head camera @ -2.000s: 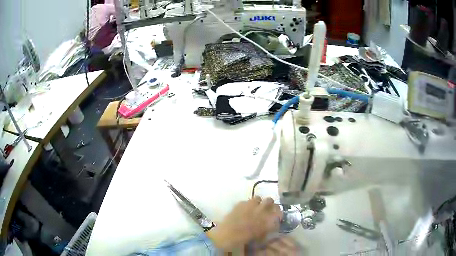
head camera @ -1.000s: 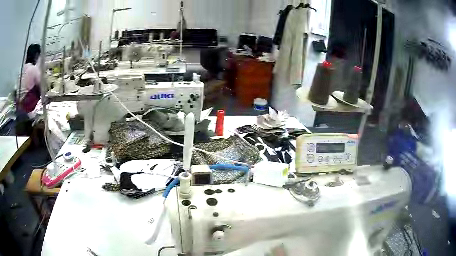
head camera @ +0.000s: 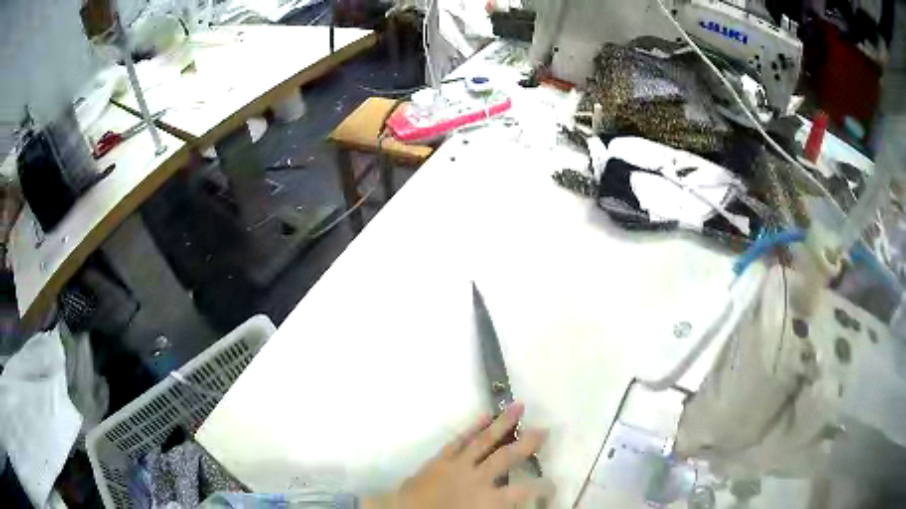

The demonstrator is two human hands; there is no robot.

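The shears [head camera: 489, 343] lie on the white machine table [head camera: 397, 328], blades pointing away and dark handles near me. My left hand [head camera: 477, 472] is over the handles with its fingers spread; the handles show between the fingers, and no closed grip is visible. The hand is cut off by the bottom edge. My right hand is not in view. The cream sewing machine head [head camera: 760, 368] stands at the right, blurred. Its needle area is unclear.
A white openwork basket [head camera: 189, 388] with speckled cloth stands at the lower left. Black-and-white pieces [head camera: 676, 189] and a speckled bundle [head camera: 661, 99] lie at the back. A pink-edged box [head camera: 447, 111] is at the far left corner. Another table [head camera: 238, 89] stands left.
The view swung up to the machine and back down to the left. My left hand, out of view one second ago, is now over the shears' handles. My right hand has left view.
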